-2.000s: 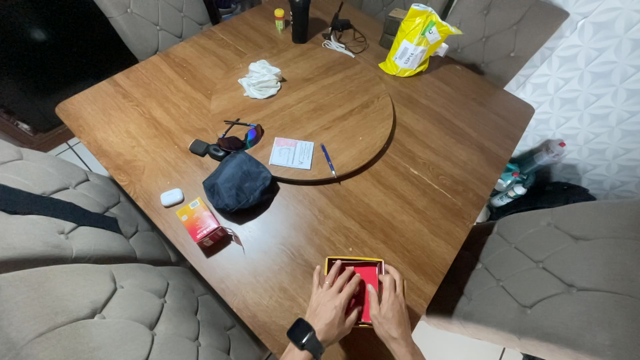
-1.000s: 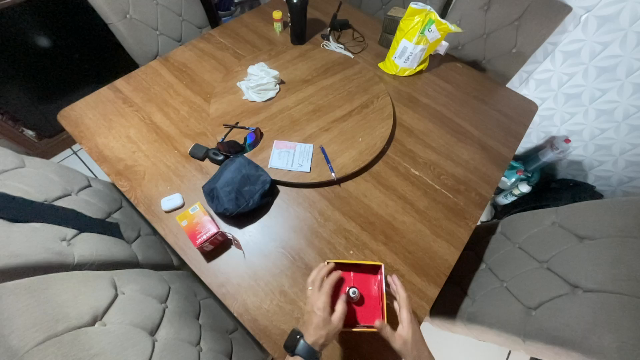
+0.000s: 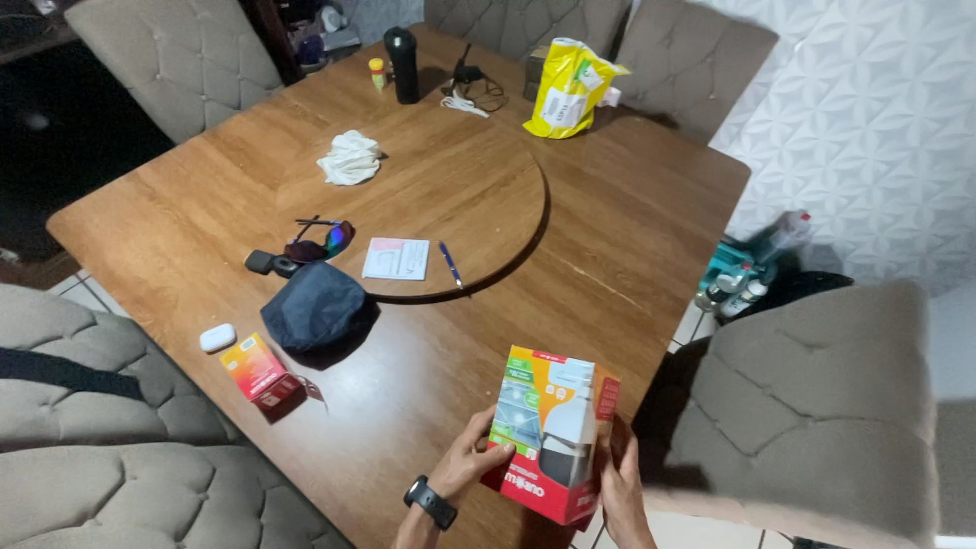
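Near the table's front edge I hold a printed cardboard box [image 3: 526,415], red, orange and green with a lamp-like picture on its front, tilted so that this face shows. My left hand [image 3: 469,461], with a black watch on the wrist, grips its left side, thumb on the front. Along the right side is my right hand [image 3: 621,473], its fingers partly behind the box. A smaller red and orange box [image 3: 255,370] with an unfolded flap lies to the left, beside a white earbud case [image 3: 218,338] and a dark blue fabric pouch [image 3: 314,306].
A round raised board [image 3: 488,206] on the wooden table bears a blue pen [image 3: 450,264], a paper [image 3: 396,258] and a crumpled white cloth [image 3: 350,158]. Sunglasses [image 3: 320,240] lie left. A black tumbler [image 3: 402,65] and a yellow plastic package [image 3: 572,90] stand behind. Upholstered chairs [image 3: 801,396] surround the table.
Earlier the box showed its open red inside, with a small round metallic part visible one second ago. Now it has been turned so its printed front shows, held between both hands.
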